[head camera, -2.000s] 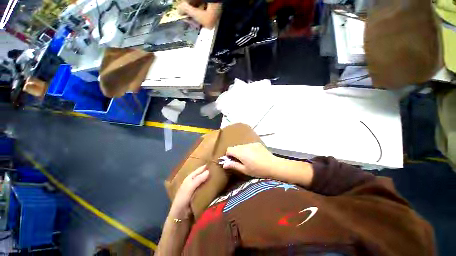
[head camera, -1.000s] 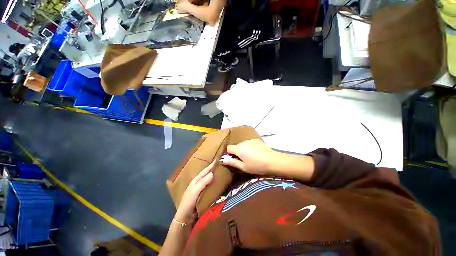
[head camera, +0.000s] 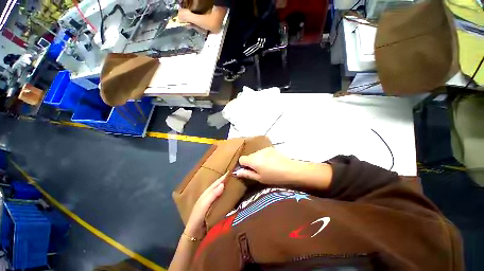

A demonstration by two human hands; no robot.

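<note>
A brown sewn panel (head camera: pixel 204 174) with dark seam lines and a darker left edge is held in front of my body, left of the printed brown sweatshirt. My left hand (head camera: pixel 206 204) grips its lower part, with the fingers along a raised fold. My right hand (head camera: pixel 262 168) is at the fold's right side, its fingers curled around a small pale or silvery tool, possibly thread snips (head camera: pixel 237 172). The tool's tip is close to the left fingertips and mostly hidden.
A white table (head camera: pixel 339 127) bears a crumpled white heap (head camera: pixel 252 111) and dark threads. Brown panels hang over table corners at the left (head camera: pixel 124 79) and right (head camera: pixel 414 50). Blue crates (head camera: pixel 124 119) stand at left. A person in black sits at the back.
The held panel has opened and tilted slightly compared with two seconds ago, and its fold shows more. Both hands stay at the fold. The whole view has shifted slightly.
</note>
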